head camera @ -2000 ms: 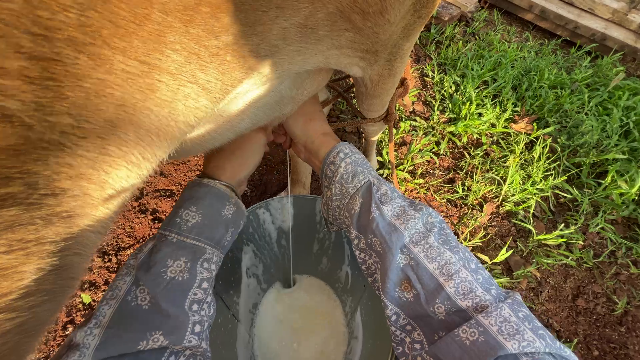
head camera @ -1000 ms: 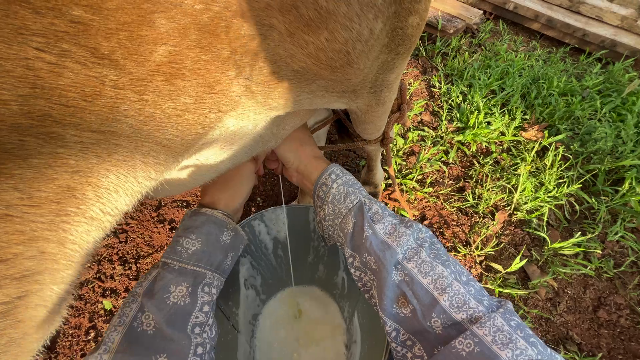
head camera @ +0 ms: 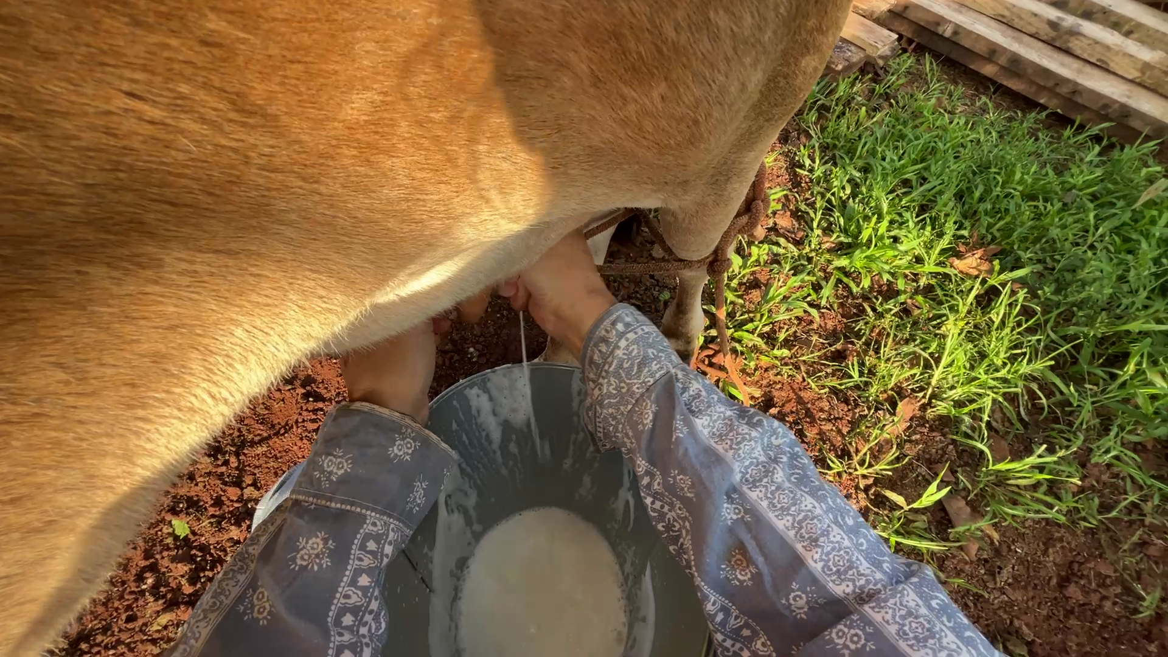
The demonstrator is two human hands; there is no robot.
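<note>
A light-brown cow (head camera: 301, 155) fills the upper left of the head view, its belly over both hands. My right hand (head camera: 564, 287) is closed at the udder on a teat mostly hidden by the fingers, and a thin stream of milk (head camera: 524, 338) runs down from it. My left hand (head camera: 397, 365) reaches under the belly to the left; its fingers are largely hidden, so its hold cannot be told. Below both hands stands a dark grey bucket (head camera: 511, 456) with milk (head camera: 543, 584) in its bottom and white splashes on its inner wall.
A brown rope (head camera: 721, 265) is tied around the cow's hind leg (head camera: 689, 292), one end hanging down. Reddish soil (head camera: 246, 465) lies left of the bucket. Green grass (head camera: 958, 301) grows to the right, with wooden boards (head camera: 1049, 55) at the upper right.
My left hand has moved left, apart from my right hand; the two were close together before. The milk stream now falls on the bucket's far inner wall rather than into the milk.
</note>
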